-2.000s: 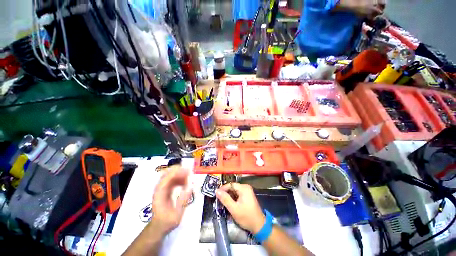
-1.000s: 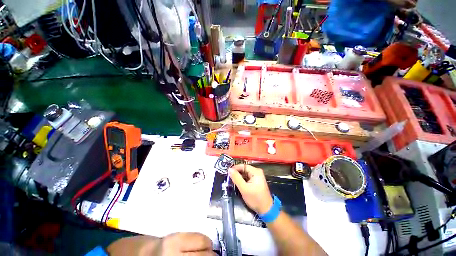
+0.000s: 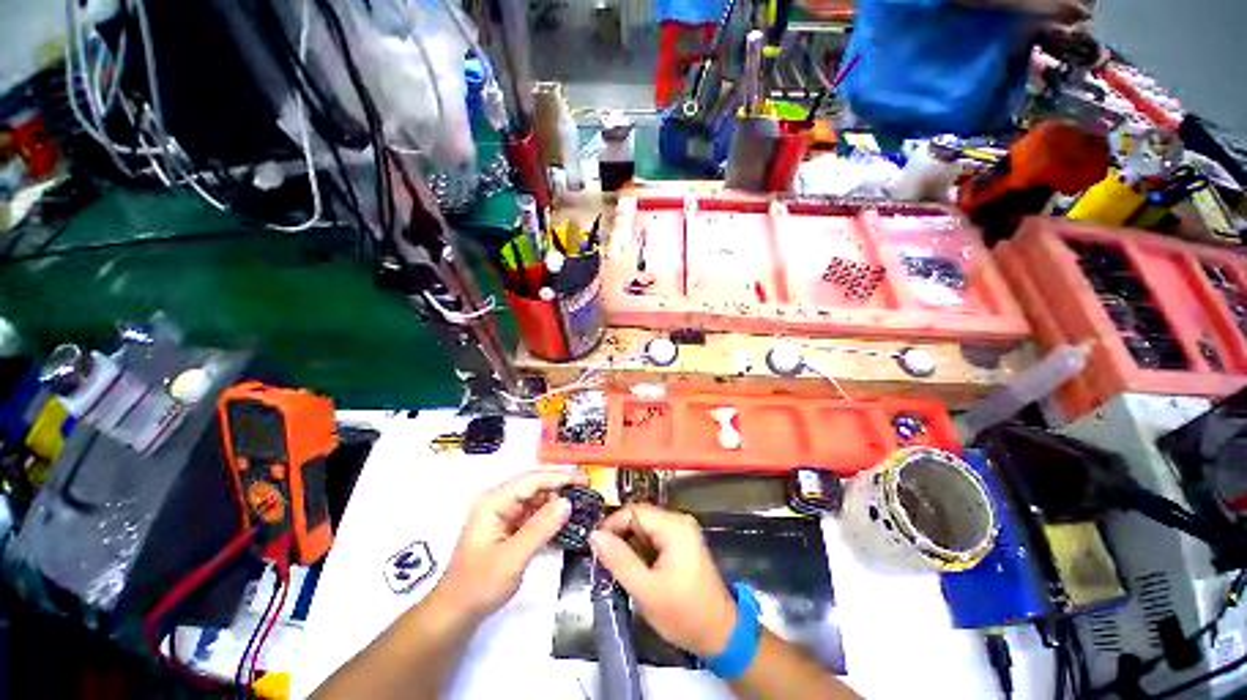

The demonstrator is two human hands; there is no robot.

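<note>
My left hand [image 3: 499, 547] holds a small dark watch case or module [image 3: 580, 517] between thumb and fingers, above the upper left of the black work mat [image 3: 752, 574]. My right hand [image 3: 666, 574] is just right of it, fingertips bent together close to the case. Whether they hold a tiny part is too small to tell. A thick grey tool handle [image 3: 615, 650] with a metal tip lies under my right fingertips, pointing away. One small white-grey plate with dark marks [image 3: 409, 566] lies on the white work sheet [image 3: 363, 615].
A narrow red parts tray [image 3: 821, 438] lies behind the mat, a large parts tray [image 3: 821, 326] on a wooden stand behind. A whitish round tin [image 3: 944, 509] stands right. An orange multimeter [image 3: 278, 472] with leads is left. A red pen cup [image 3: 557, 317] stands behind. A person in blue [image 3: 937, 69] is beyond.
My left hand has come up from the lower edge and taken hold of the dark case. One of two plates on the sheet no longer shows. My right hand stays near the tool's tip.
</note>
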